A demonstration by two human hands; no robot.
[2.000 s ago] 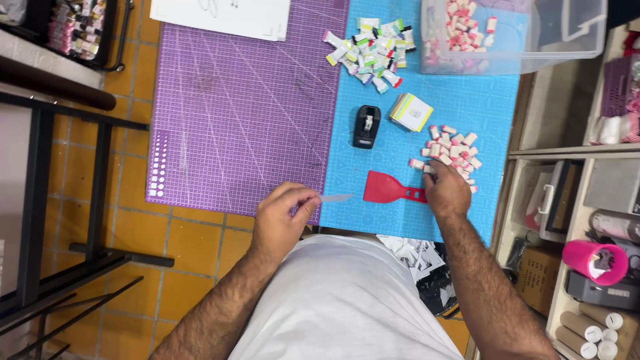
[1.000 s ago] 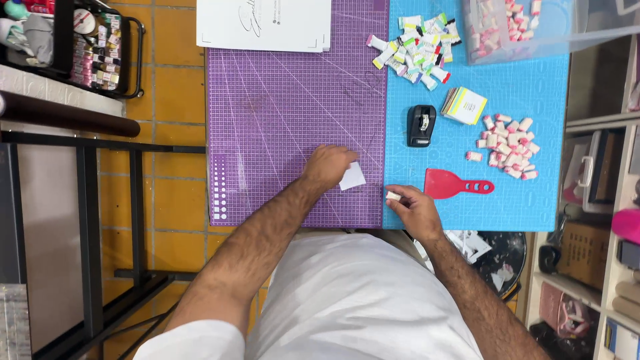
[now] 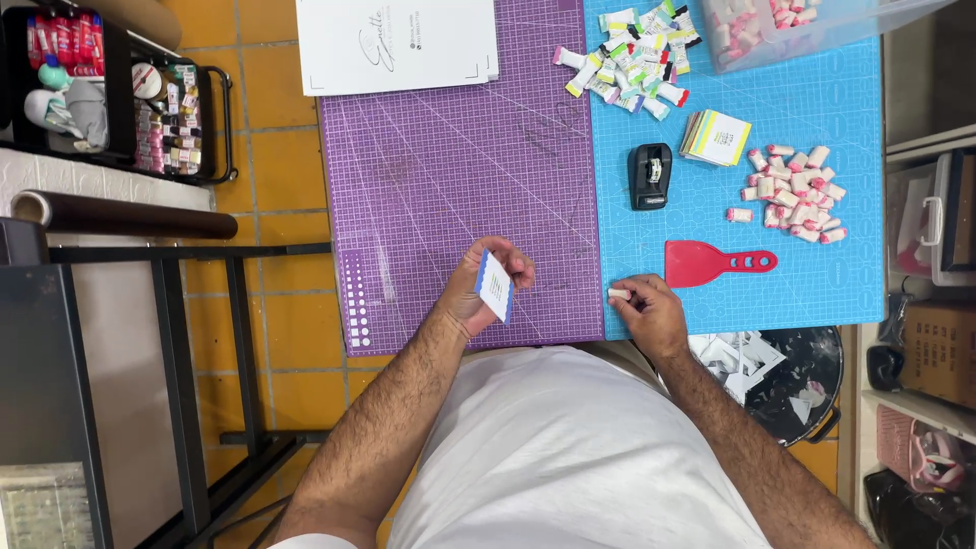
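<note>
My left hand (image 3: 488, 286), above the purple cutting mat (image 3: 457, 168), holds a small white printed card with blue scalloped edges (image 3: 496, 286). Between the thumb and fingers of my right hand (image 3: 648, 309) is a small white-and-pink wrapped piece (image 3: 619, 293), over the near left part of the blue cutting mat (image 3: 823, 297). Beside that hand lies a red plastic scraper (image 3: 705, 263). Similar pieces form a pile (image 3: 797, 191) farther right. A black tape dispenser (image 3: 650, 175) stands left of a stack of printed cards (image 3: 717, 137). Behind them is a heap of colourful wrapped pieces (image 3: 640, 57).
White printed sheets (image 3: 396, 46) lie at the back of the purple mat. A clear plastic box (image 3: 808, 38) with more pink-and-white pieces stands at the back right. Below the table's right edge is a black bin with paper scraps (image 3: 793, 389); a black metal frame (image 3: 179, 381) stands left.
My right hand has moved from the pink-and-white pile to the blue mat's near left, now with one piece in it. My left hand has turned, so the card's printed side and blue edges show.
</note>
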